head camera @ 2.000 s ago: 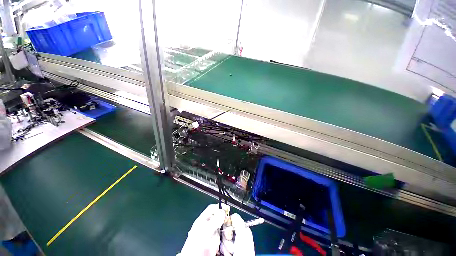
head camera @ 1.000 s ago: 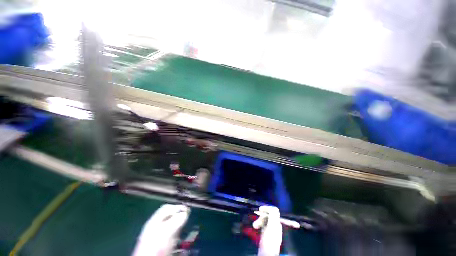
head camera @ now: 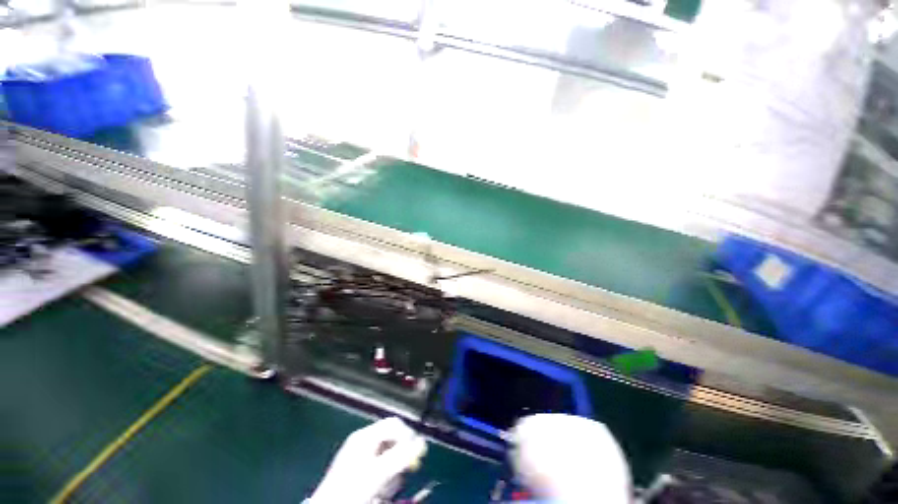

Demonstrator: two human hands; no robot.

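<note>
My left hand (head camera: pixel 369 461), white-gloved, is at the bottom centre over the green mat, its fingers curled together. A small pale and red wired piece (head camera: pixel 421 492) shows at its lower right side and seems held in it; details are blurred. My right hand (head camera: pixel 573 461), also gloved and blurred, is at the front edge of the blue bin (head camera: pixel 455 389). A bit of a red tool handle (head camera: pixel 521 493) shows beside its lower left. The right fingertips and anything in them cannot be made out.
A metal post (head camera: pixel 264 236) and long rail stand behind the mat (head camera: pixel 128 394). Tangled harnesses (head camera: pixel 345 305) lie behind the low rail. A green block (head camera: pixel 635 360) is right of the bin. Large blue crates (head camera: pixel 84 94) stand at far left and far right.
The hands were together at a connector, then parted. My right hand held a slim white tool above the red handles; that tool no longer shows. The view has swung right, then partly back.
</note>
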